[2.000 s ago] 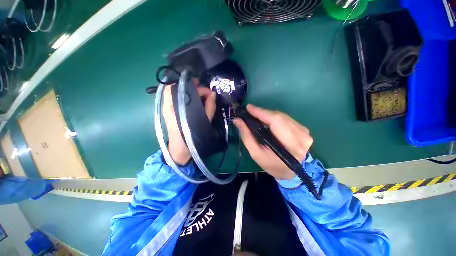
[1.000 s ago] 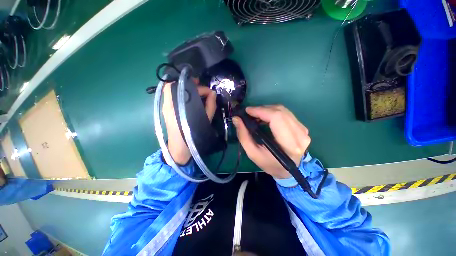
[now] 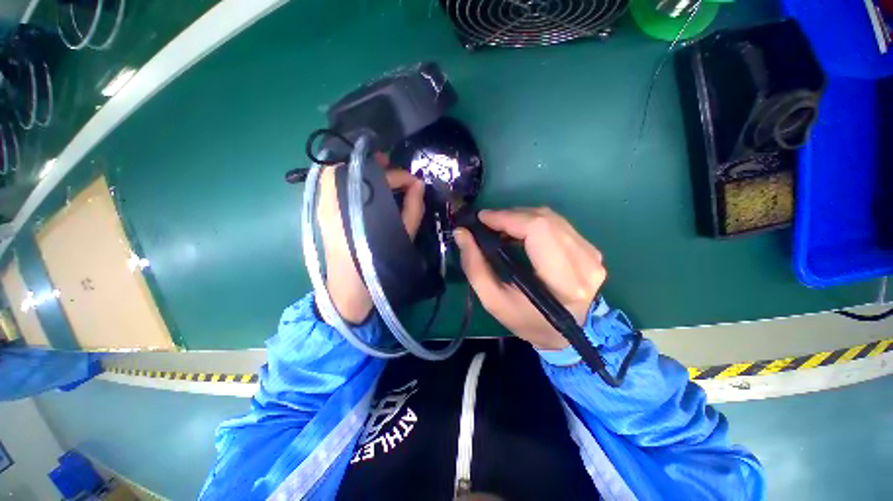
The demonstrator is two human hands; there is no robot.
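Note:
A black headset with two pale curved rails [image 3: 363,245] lies on the green bench top, one ear cup [image 3: 397,103] at its far side. A glossy black earcup shell [image 3: 446,161] with a white mark or glare sits beside it. My left hand [image 3: 406,201] reaches through between the rails, fingertips at the shell's near left edge; it is partly hidden by the headset. My right hand [image 3: 539,269] holds a black soldering iron [image 3: 519,279] like a pen, its front end at the shell's near edge beside thin wires. The iron's tip is too small to make out.
A fan with a round grille [image 3: 534,18] and a green solder spool [image 3: 676,15] stand at the back. At right are a black iron stand [image 3: 749,88] with a yellowish sponge [image 3: 757,203] and a blue tray [image 3: 847,264]. Tan boards [image 3: 103,274] lie at left, a person's blue sleeve [image 3: 44,369] below them.
The soldering iron and my right hand have shifted very slightly. My left hand and the headset stay in place. The blue sleeve at far left has moved a little.

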